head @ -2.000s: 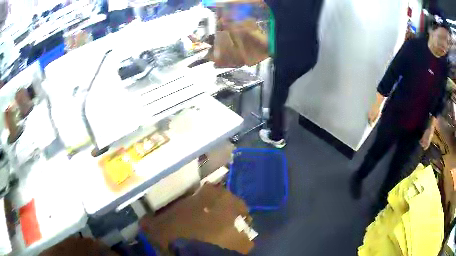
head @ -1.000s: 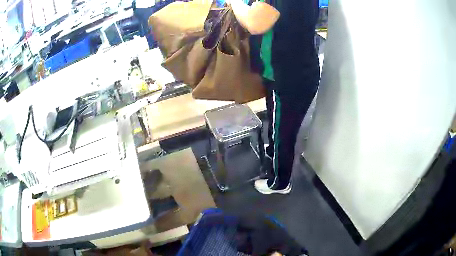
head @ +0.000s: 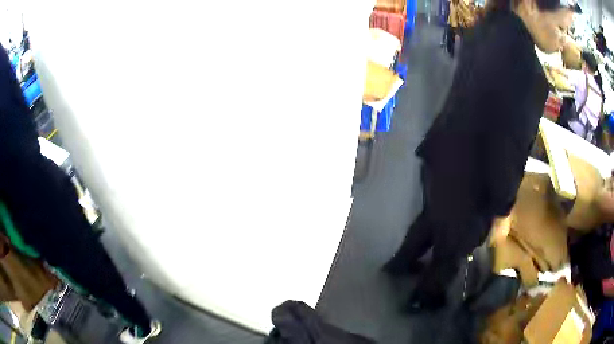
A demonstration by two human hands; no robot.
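Observation:
A dark, soft, rounded cloth thing (head: 299, 324) shows at the bottom edge, in front of the white pillar or wall. It looks like a black bag, but it is cut off by the frame and I cannot tell it surely from a sleeve. Neither of my hands is in view. Whatever holds the dark thing is hidden below the edge.
A large white pillar or wall (head: 215, 148) fills the middle. A person in black (head: 471, 134) stands on the right in the grey aisle (head: 350, 269). Another person's dark leg (head: 74, 228) is at the left. Brown panels (head: 538, 215) and cartons lie at the right.
The view has swung right, away from the sewing table, stool and blue bin. The white pillar now fills the middle. The hand seen at the bottom edge earlier no longer shows.

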